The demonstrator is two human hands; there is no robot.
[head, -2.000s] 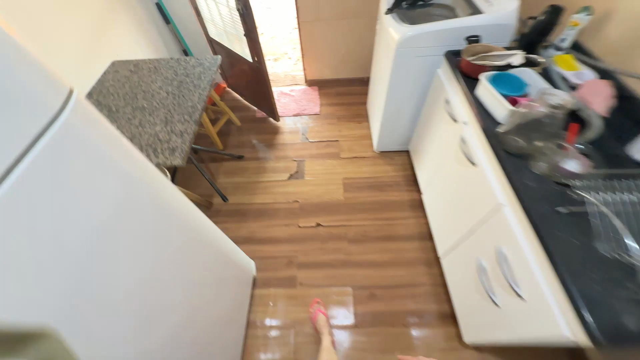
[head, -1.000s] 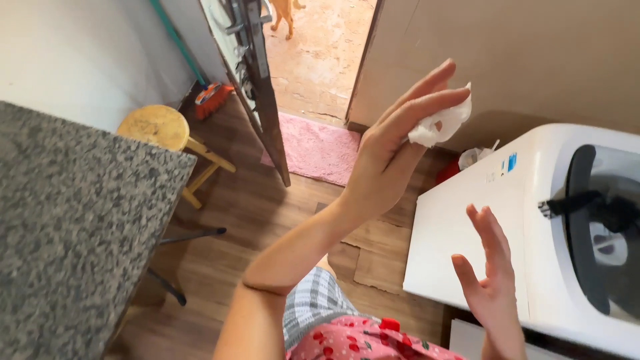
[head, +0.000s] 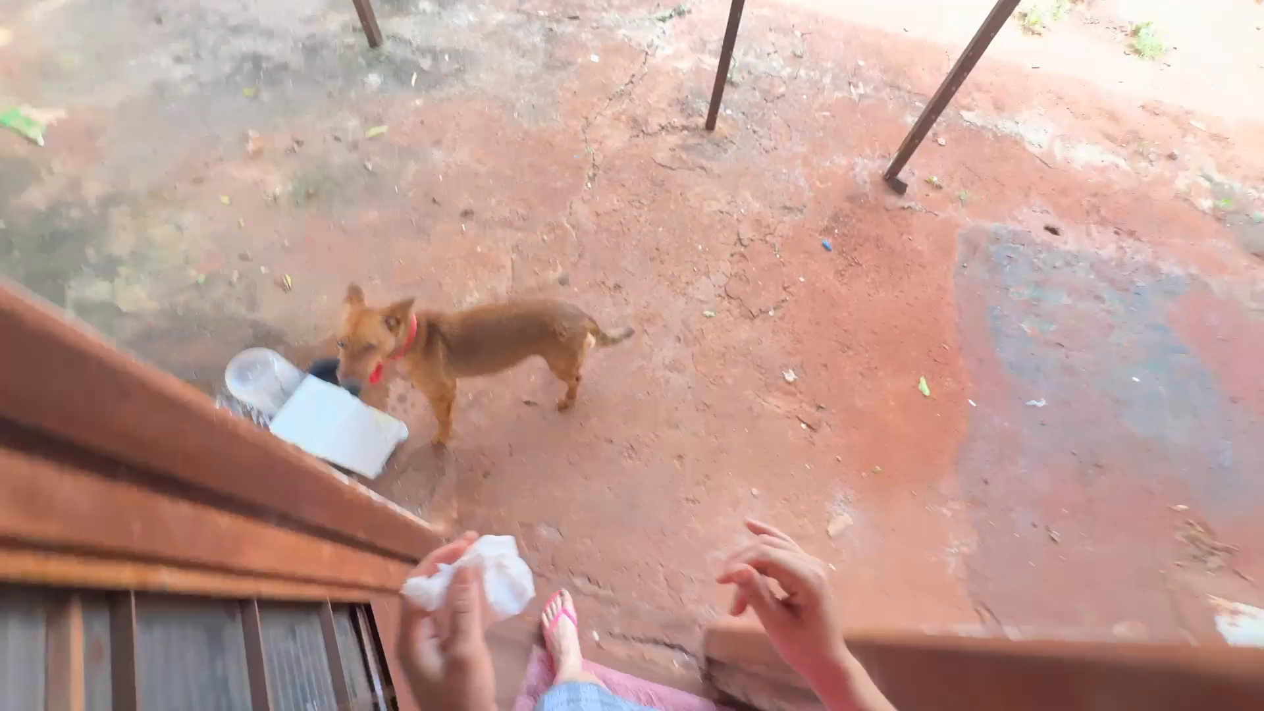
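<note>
At the bottom, left of the middle, my left hand [head: 449, 632] pinches a crumpled white tissue or thin plastic [head: 494, 576] between thumb and fingers. My right hand [head: 785, 602] is raised to the right of it, fingers loosely curled and apart, holding nothing. Between and below the hands, my foot in a pink flip-flop [head: 561, 622] stands by a pink mat [head: 632, 683]. Beyond my left hand, a brown dog [head: 494, 341] with a red collar faces left, its muzzle close to a white lid or board [head: 339, 425].
A brown door with glass panes [head: 188, 474] fills the lower left. Beside the white board lies a clear plastic container [head: 262, 380]. The ground outside is cracked reddish concrete [head: 691, 395]. Thin brown posts [head: 953, 94] stand at the top. A brown frame edge [head: 1066, 664] crosses the lower right.
The view has moved from the kitchen to the doorway and the yard outside. My left hand, high in front a second ago, is now low, still with the white piece. More of the dog shows.
</note>
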